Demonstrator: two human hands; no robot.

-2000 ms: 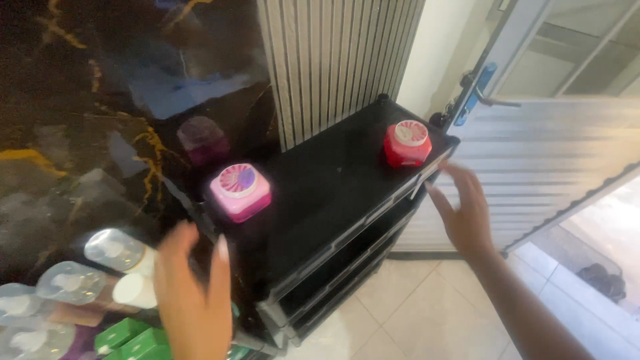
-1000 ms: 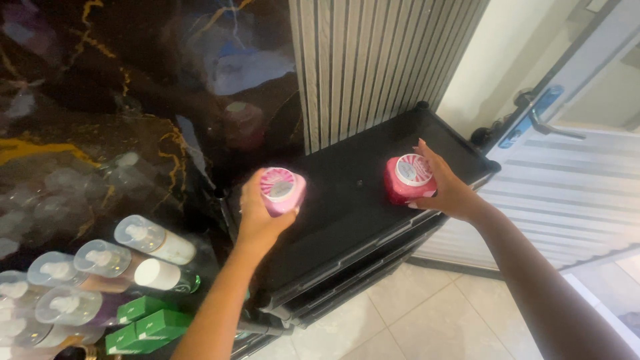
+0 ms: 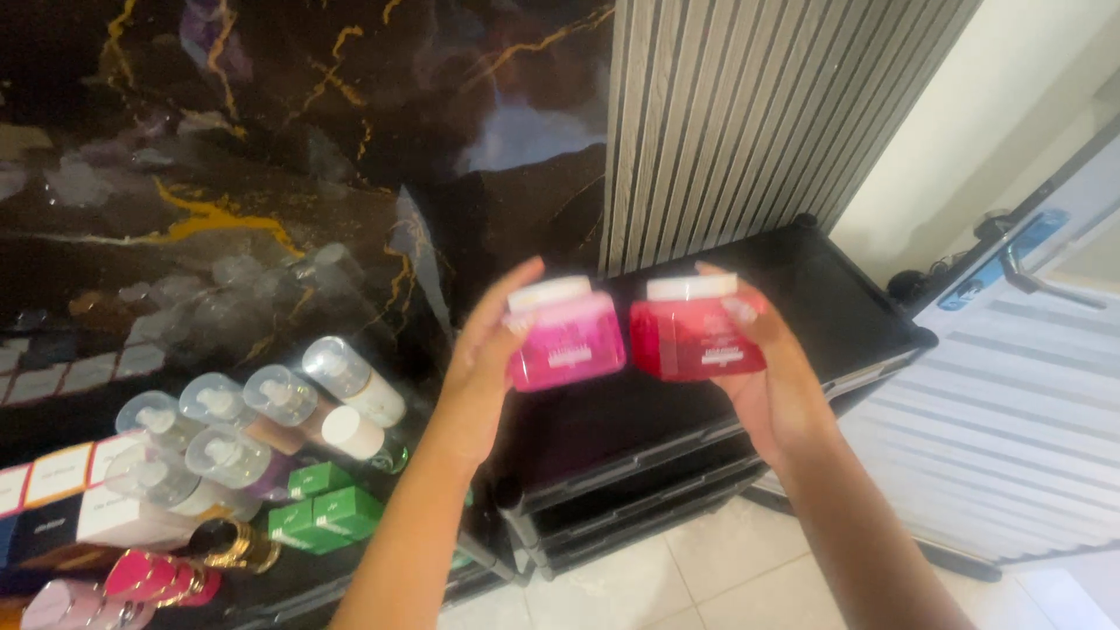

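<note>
My left hand (image 3: 486, 350) grips a pink jar (image 3: 570, 339) with a white lid from its left side. A red jar (image 3: 691, 337), also white-lidded, is held from its right side by my right hand (image 3: 766, 350). Both jars are upright, side by side with a narrow gap between them, their front labels towards me. They appear to be above the black shelf unit's top (image 3: 604, 429). My fingers behind the jars are partly hidden.
Pump bottles with clear caps (image 3: 282, 395), small green boxes (image 3: 319, 512), white boxes (image 3: 131, 516) and a pink container (image 3: 162, 577) crowd the lower left. Behind stand a glossy dark marbled wall (image 3: 350, 131) and a slatted panel (image 3: 735, 114). A door handle (image 3: 1041, 280) is at right.
Both hands have closed on the jars, which stood apart on the black shelf top two seconds ago. The jars are now close together, with their fronts showing instead of mainly their lids.
</note>
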